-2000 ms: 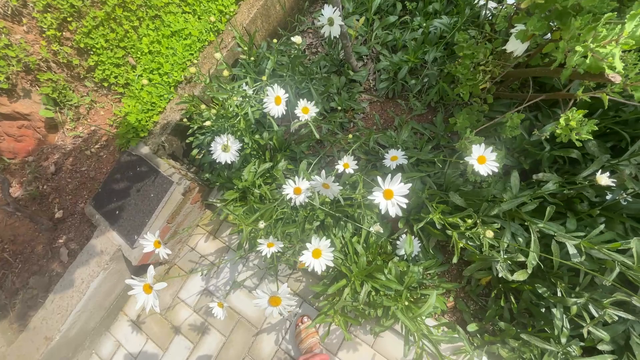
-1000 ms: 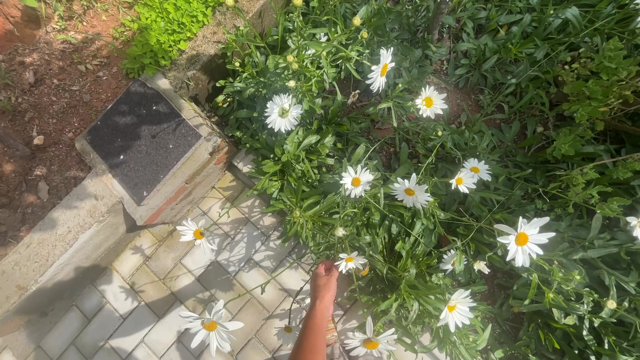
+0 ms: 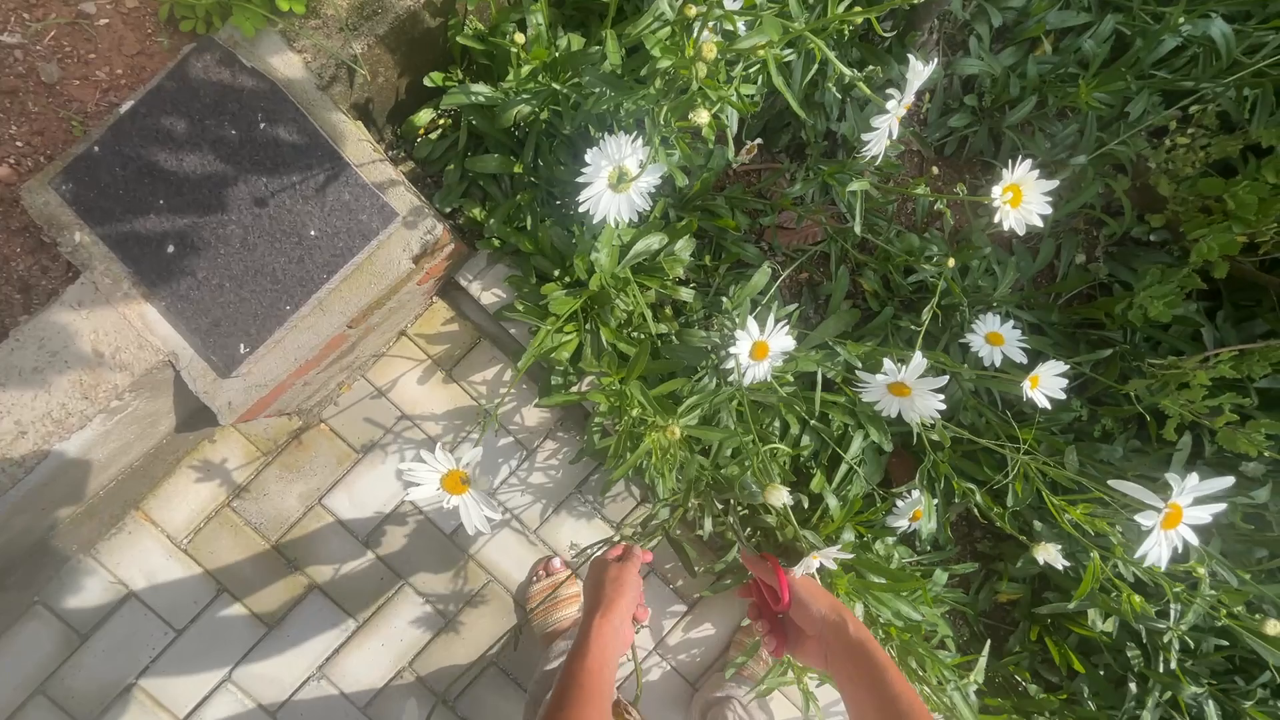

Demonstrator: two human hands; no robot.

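Note:
At the lower middle, my left hand (image 3: pixel 614 590) is closed around thin green flower stems (image 3: pixel 635 665). To its right, my right hand (image 3: pixel 800 615) holds red-handled scissors (image 3: pixel 776 590); their blades are hidden among the leaves. A white daisy (image 3: pixel 820 560) is right beside the scissors. Another daisy (image 3: pixel 455 482) stands out over the paving, up and left of my left hand. Further white daisies with yellow centres, such as one daisy (image 3: pixel 760 350) above my hands, rise from the leafy bed (image 3: pixel 680 400).
Light paving bricks (image 3: pixel 330 560) lie at the lower left. A low pillar with a dark speckled top (image 3: pixel 225 210) joins a concrete wall (image 3: pixel 80 370) at the left. My sandalled foot (image 3: pixel 553 600) is beside my left hand. Dense foliage fills the right side.
One hand was in view a second ago, and none two seconds ago; now both are, with red scissors visible in the right. The view has moved closer to the flowers.

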